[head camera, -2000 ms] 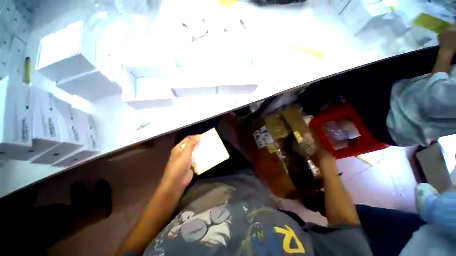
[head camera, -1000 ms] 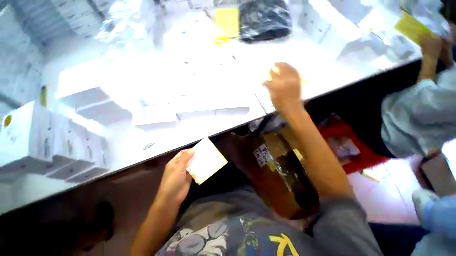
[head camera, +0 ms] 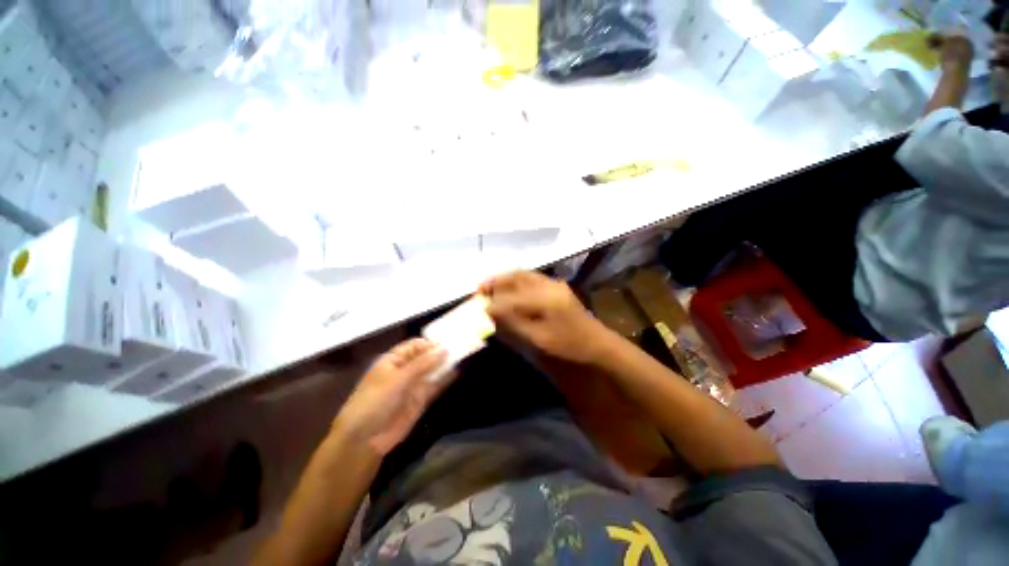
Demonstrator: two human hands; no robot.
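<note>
A small white card with yellow at its edge (head camera: pixel 459 329) is held just off the table's front edge, above my lap. My left hand (head camera: pixel 395 389) grips its lower left side. My right hand (head camera: pixel 542 317) is at its upper right corner with the fingers pinched together. A bit of yellow shows at those fingertips. The fingers hide part of the card, and its details are washed out.
White closed boxes (head camera: pixel 66 290) stand at the table's left. White trays (head camera: pixel 437 245) line the front edge. A yellow-and-dark cutter (head camera: pixel 636 173) lies right of them. A carton and red stool (head camera: pixel 719 315) are below. Another person's arm (head camera: pixel 949 80) is at right.
My right hand went from the carton up to the table, then down to the card in my left hand. The cutter on the table now shows. The card is tilted differently.
</note>
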